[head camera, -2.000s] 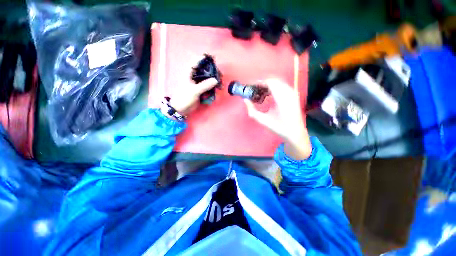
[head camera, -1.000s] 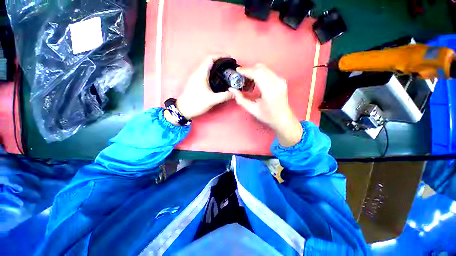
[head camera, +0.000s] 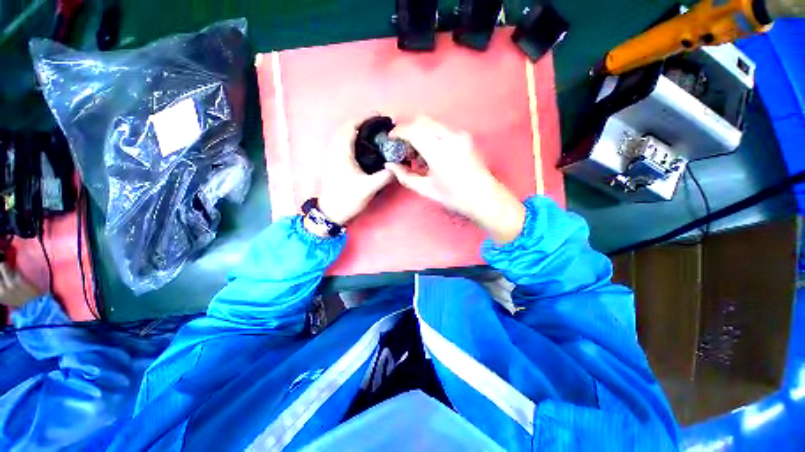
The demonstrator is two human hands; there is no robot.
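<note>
My left hand [head camera: 342,181] holds a black plastic housing [head camera: 368,155] over the middle of the pink-red mat [head camera: 397,238]. My right hand [head camera: 450,168] grips a small silver motor [head camera: 394,149] by thumb and fingers. The motor is at the housing's right side, its near end facing up toward me. Whether it sits inside the housing is hidden by the fingers and the dark housing.
Three black housings [head camera: 477,24] stand at the mat's far edge. An orange screwdriver [head camera: 675,40] lies beyond the silver-grey screw feeder [head camera: 658,115]. A clear bag [head camera: 150,194] is left. A brown carton [head camera: 706,327] is lower right. Another person's hand [head camera: 18,287] shows far left.
The motor, held apart from the housing two seconds ago, has moved left to it. The hands stay together since one second ago. The whole view has shifted.
</note>
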